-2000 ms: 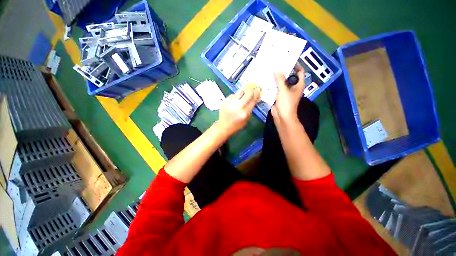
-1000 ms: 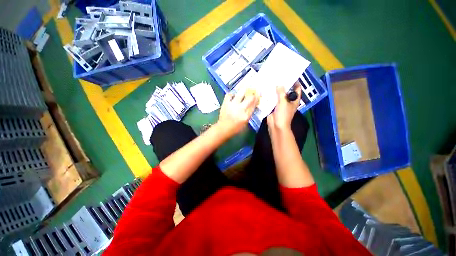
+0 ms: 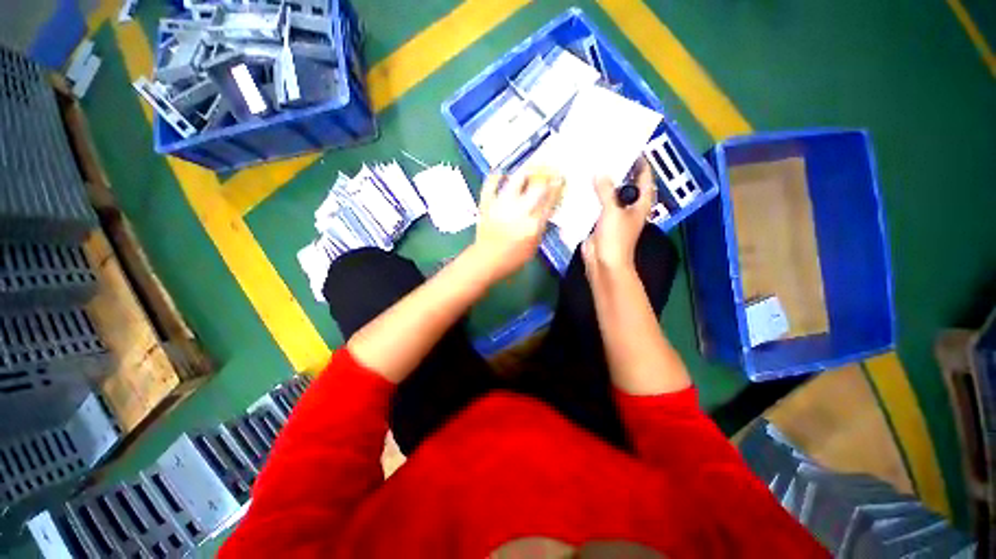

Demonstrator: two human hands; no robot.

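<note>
A glaring white sheet-metal plate (image 3: 612,131) is held between my hands, above the filled blue bin (image 3: 477,137) in front of my knees. My left hand (image 3: 516,216) grips the plate's left edge; something small and yellowish shows at its fingertips, too blurred to name. My right hand (image 3: 625,213) is closed round a black-handled tool (image 3: 627,194) at the plate's lower right. Its tip is hidden. Grey slotted brackets (image 3: 672,171) lie in the bin under the plate.
Loose small plates (image 3: 366,210) are fanned on the floor by my left knee. A filled blue bin (image 3: 262,140) stands upper left, a nearly empty blue bin (image 3: 874,251) right. Slotted panels (image 3: 164,502) stand lower left beside a wooden pallet (image 3: 147,349); nested bent panels (image 3: 841,497) lean lower right.
Mostly the camera view has shifted; the bins sit differently in the picture. Both hands stay on the plate and the tool, with the plate moved slightly.
</note>
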